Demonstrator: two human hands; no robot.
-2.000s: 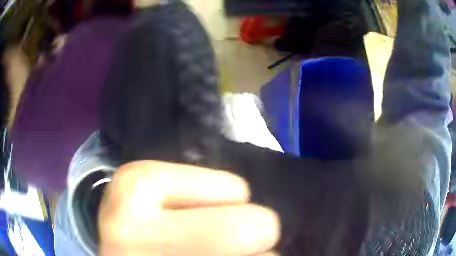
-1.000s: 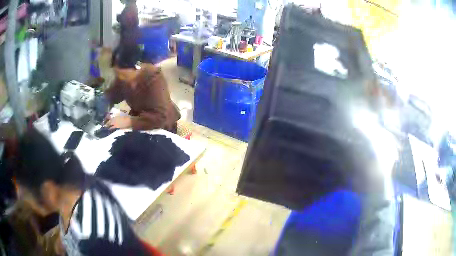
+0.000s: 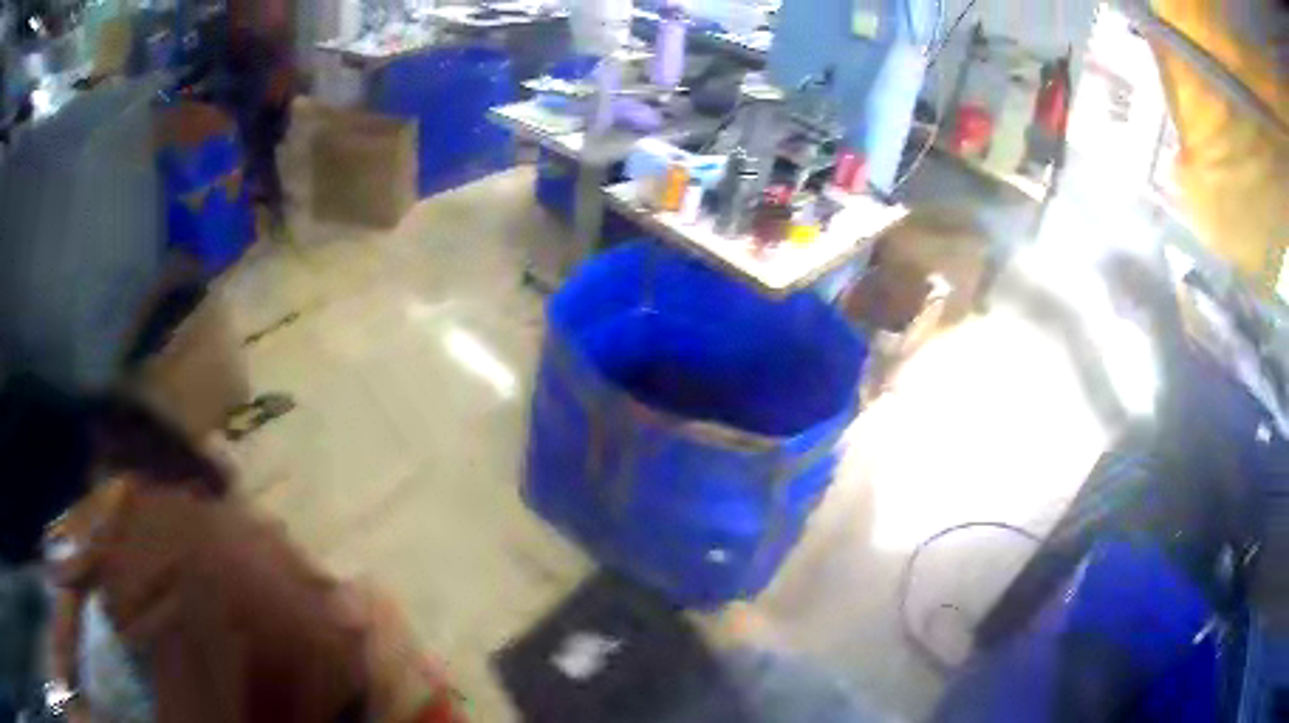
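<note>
A large blue bin [image 3: 664,494] stands on the floor in the middle of the view, its top open and its inside dark. Below it, at the bottom edge, is a dark slab [image 3: 622,657] with a white patch, the black crate or stool. It is blurred and cut off by the frame edge. A blurred grey-blue shape lies at its lower right; I cannot tell whether it is my sleeve. Neither of my hands can be made out.
A person in brown [image 3: 212,593] is at the lower left. A table [image 3: 778,261] with bottles and small items stands behind the bin. A cardboard box [image 3: 361,170] and more blue bins [image 3: 445,120] are farther back. A cable [image 3: 908,593] loops on the floor, right.
The view has swung right and moved forward, so the blue bin is nearer. The dark slab has gone from large and raised at the right to low at the bottom. The white sewing table has left view.
</note>
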